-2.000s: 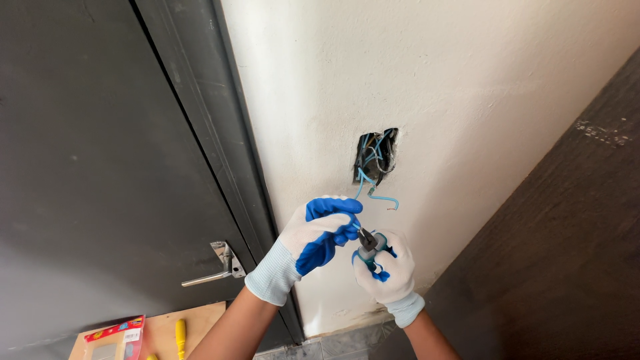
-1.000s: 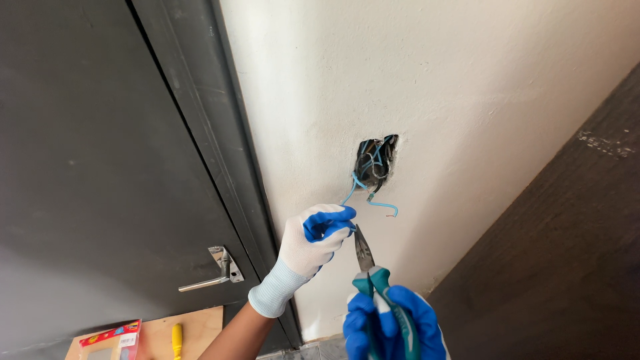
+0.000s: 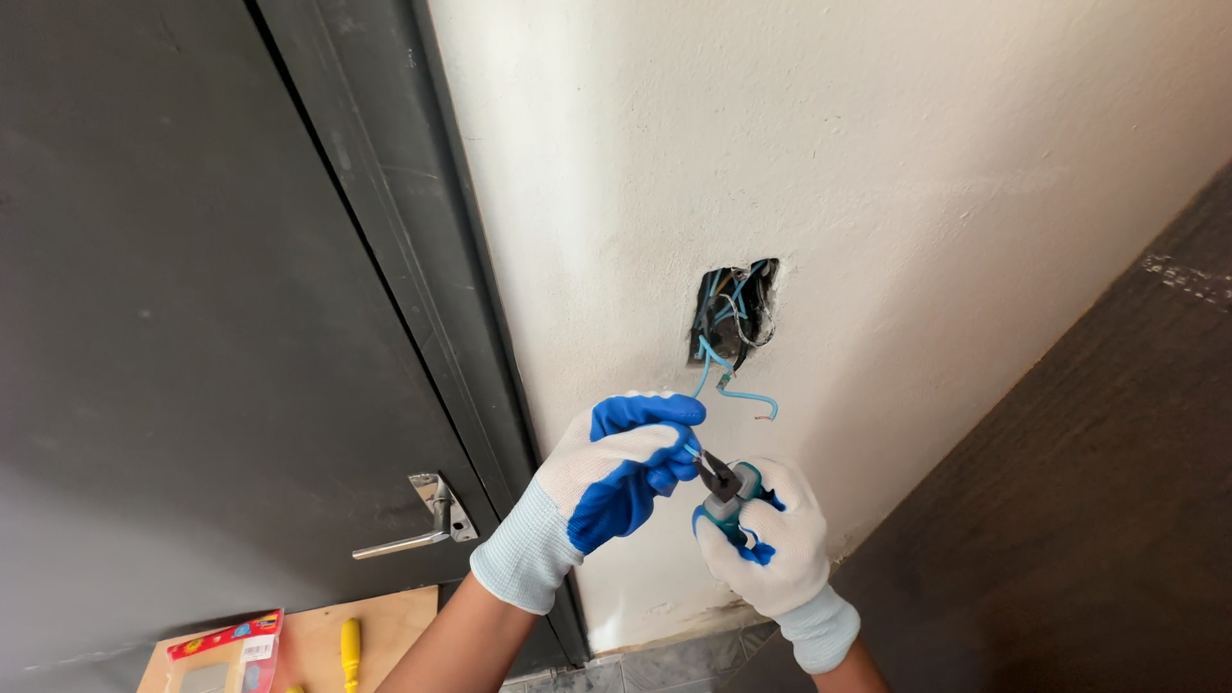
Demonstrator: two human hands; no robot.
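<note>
Below a wall box opening [image 3: 733, 313] full of blue, black and other wires, my left hand [image 3: 626, 462], in a white and blue glove, pinches a blue wire [image 3: 705, 378] that comes down from the box. The wire's end pokes out past my left fingertips. My right hand [image 3: 775, 539], gloved the same way, is closed around pliers [image 3: 729, 488] with teal and grey handles. The plier jaws are at the wire's end, close to my left fingers. A second blue wire [image 3: 751, 396], bent and with a bare copper tip, hangs free beside them.
At the left is a dark door with a metal lever handle [image 3: 423, 539]. A wooden board [image 3: 313, 626] at the lower left holds a yellow-handled tool [image 3: 350, 654] and a red-topped plastic package [image 3: 226, 654]. A dark brown panel [image 3: 1059, 462] slants along the right.
One second ago the pliers pointed up with my right palm side showing; now my right hand has turned over, and the jaws point up and left at the wire's end. My left hand keeps the wire.
</note>
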